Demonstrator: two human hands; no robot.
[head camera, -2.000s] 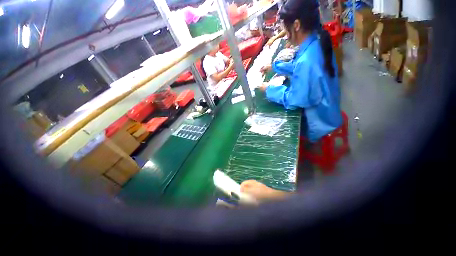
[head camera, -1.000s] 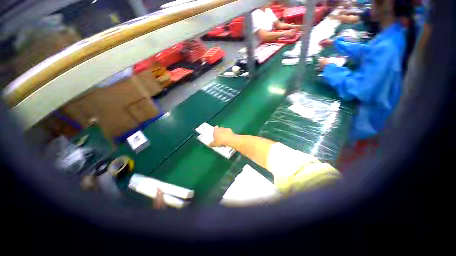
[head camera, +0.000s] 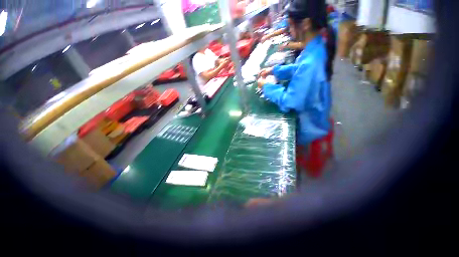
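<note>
Two slim white boxes lie side by side on the green conveyor belt (head camera: 201, 143), the farther box (head camera: 198, 162) just beyond the nearer box (head camera: 186, 178), with a narrow gap between them. A small skin-toned sliver, seemingly my right hand (head camera: 259, 202), shows at the bottom edge of the picture over the film-covered bench. It is cut off and blurred, so its fingers and anything in it are hidden. It is apart from both boxes. My left hand is out of the picture.
Clear wrinkled film (head camera: 259, 160) covers the bench right of the belt. A person in blue (head camera: 307, 90) sits at its far right side. A metal post (head camera: 236, 55) and a white overhead rail (head camera: 126, 75) stand ahead. Cartons (head camera: 83, 153) are at left.
The view has swung right and up. The right arm has drawn back from the belt to the bottom edge. The left hand, its boxes and the tape roll have left view.
</note>
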